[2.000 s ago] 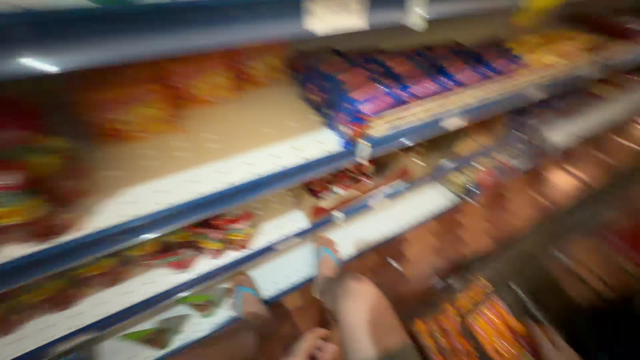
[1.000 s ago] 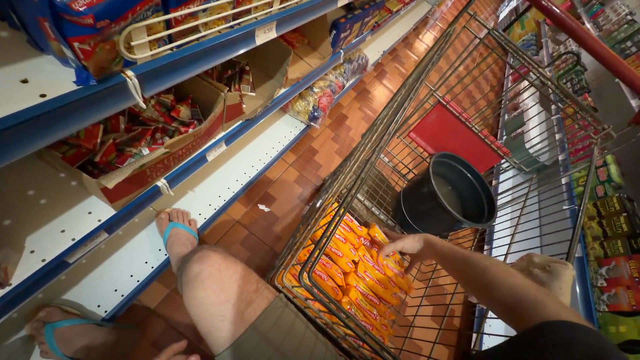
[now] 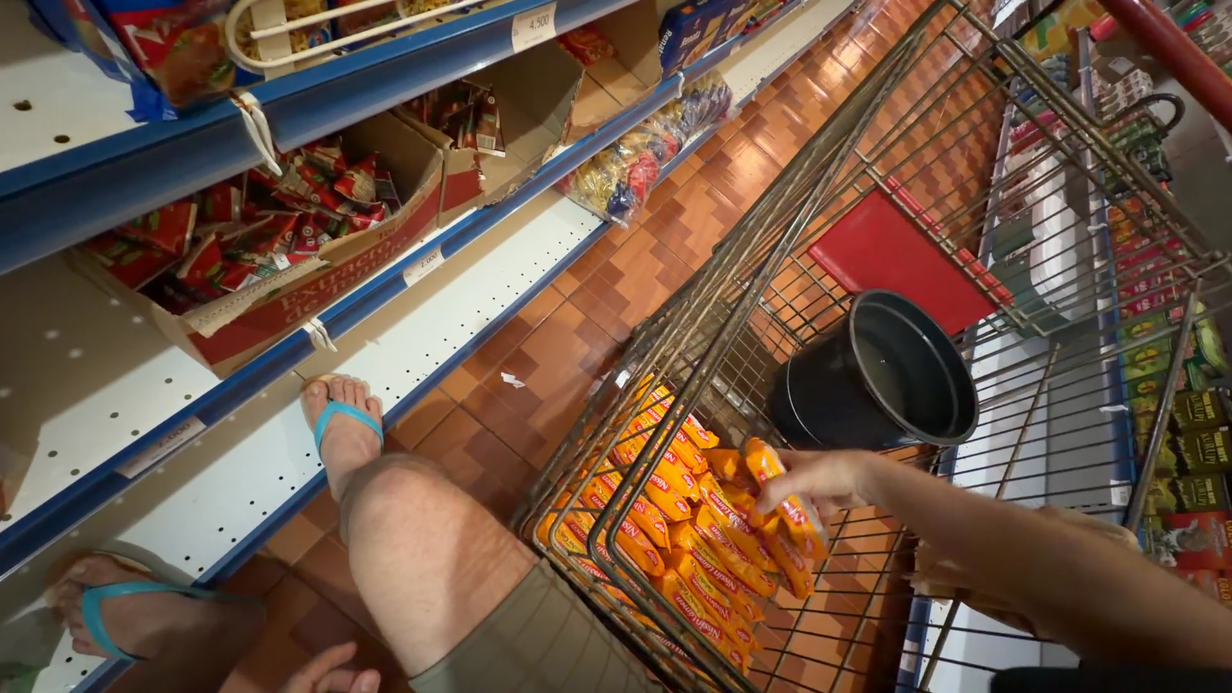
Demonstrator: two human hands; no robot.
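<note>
My right hand [image 3: 818,481] reaches into a wire shopping cart [image 3: 674,423] and grips an orange packet of Nissin instant noodles [image 3: 770,472] at the right side of the pile. Many similar orange noodle packets [image 3: 712,558] lie in rows and loosely stacked at the cart's near end. Just beyond my fingers, a black plastic bucket [image 3: 818,395] leans on the cart floor. Only the fingers of my left hand [image 3: 334,674] show at the bottom edge, beside my bare knee; they look slightly apart and nothing is seen in them.
At left stand blue-edged shelves [image 3: 539,183] with an open carton of small red packets [image 3: 289,212] and bagged goods [image 3: 640,149]. My sandalled feet rest on the white bottom shelf [image 3: 462,308]. A red cart flap [image 3: 895,255] is behind the bucket; stocked shelves [image 3: 1193,423] line the right.
The view swung strongly from the shelves to the cart. Since one second ago, my right hand has taken hold of an orange packet at the pile's right side.
</note>
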